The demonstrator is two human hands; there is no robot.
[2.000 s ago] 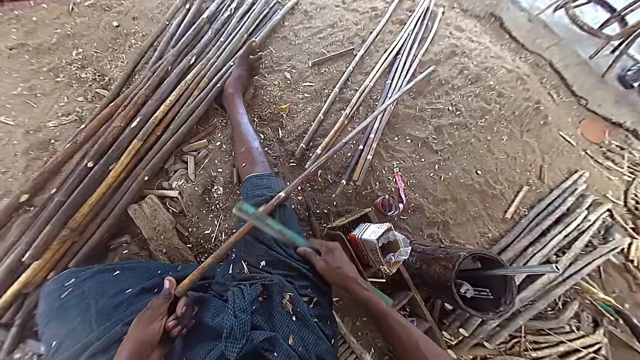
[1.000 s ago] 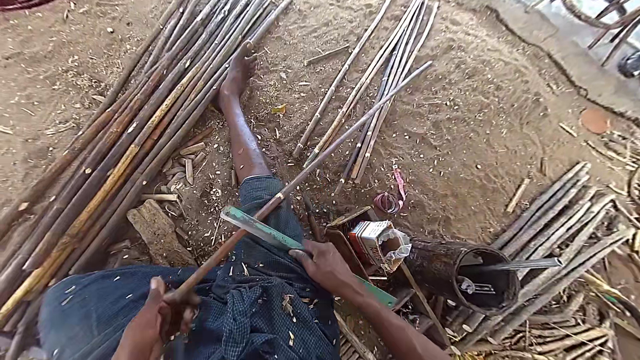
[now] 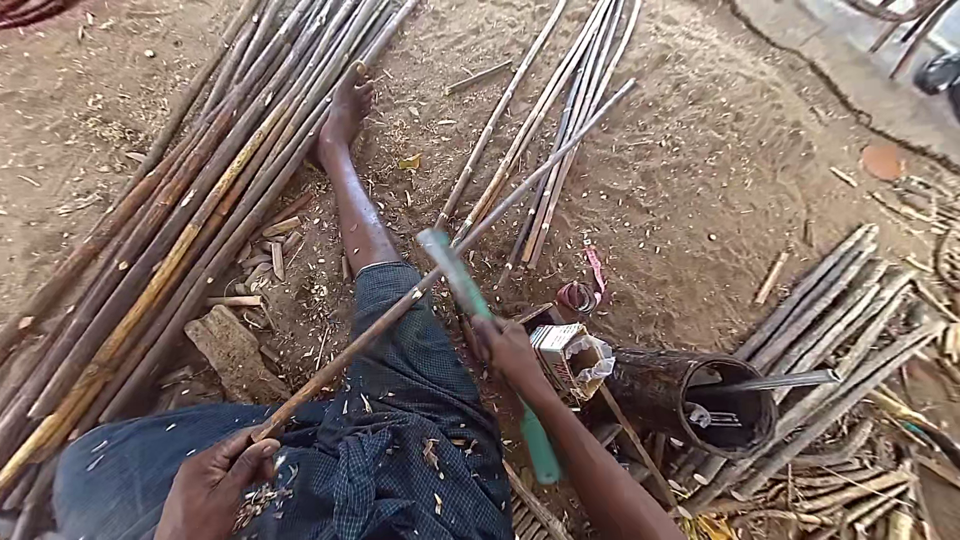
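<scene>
My left hand grips the near end of a long, thin wooden stick, which slants up to the right across my thigh and over the sandy ground. Wood shavings lie on my checked cloth around that hand. My right hand is closed around the middle of a green blade-like tool, blurred, whose greyish upper end crosses the stick beyond my knee. The tool's lower green end sticks out beneath my right forearm. Just right of this hand is a small cardboard box with a plastic liner.
A big bundle of long sticks lies at left under my foot. Thinner sticks lie ahead. A pink tape is on the sand. At right are a dark cylindrical container holding metal rods and a stack of shorter sticks. A wood block sits left.
The green tool has swung to a steeper angle, its upper end now farther up along the stick. My left hand still holds the stick's near end.
</scene>
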